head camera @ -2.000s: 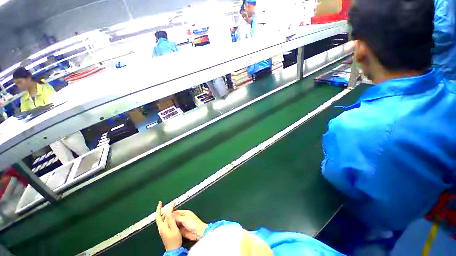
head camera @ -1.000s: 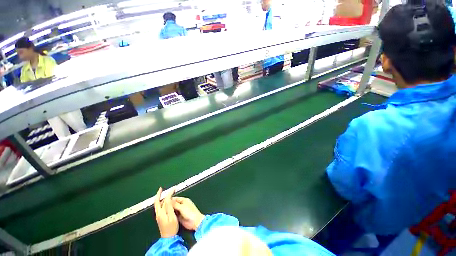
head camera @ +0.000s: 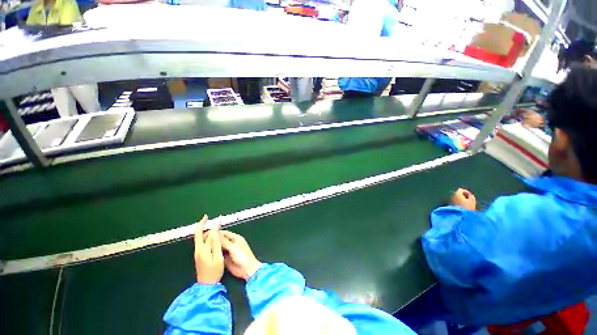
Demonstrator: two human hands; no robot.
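My left hand [head camera: 209, 256] is upright at the near side of the pale conveyor rail [head camera: 301, 199], fingers extended close together. My right hand [head camera: 238, 255] is against it on the right, with its fingers bent towards the left fingers. A small whitish bit shows at the fingertips, but I cannot tell if it is a label or part of the rail behind. The palms and what may lie between them are hidden. Both hands are above the dark green worktop [head camera: 340, 248].
The green belt [head camera: 262, 163] runs beyond the rail. Colour boxes [head camera: 452, 141] lie on it by a post at the right. White trays [head camera: 98, 129] stand at the far left. A person in blue [head camera: 510, 248] is close on my right. A pale rounded object [head camera: 301, 320] covers the bottom centre.
The view has tilted down and turned right. My hands stay together by the rail. The person on the right now shows a hand over the worktop.
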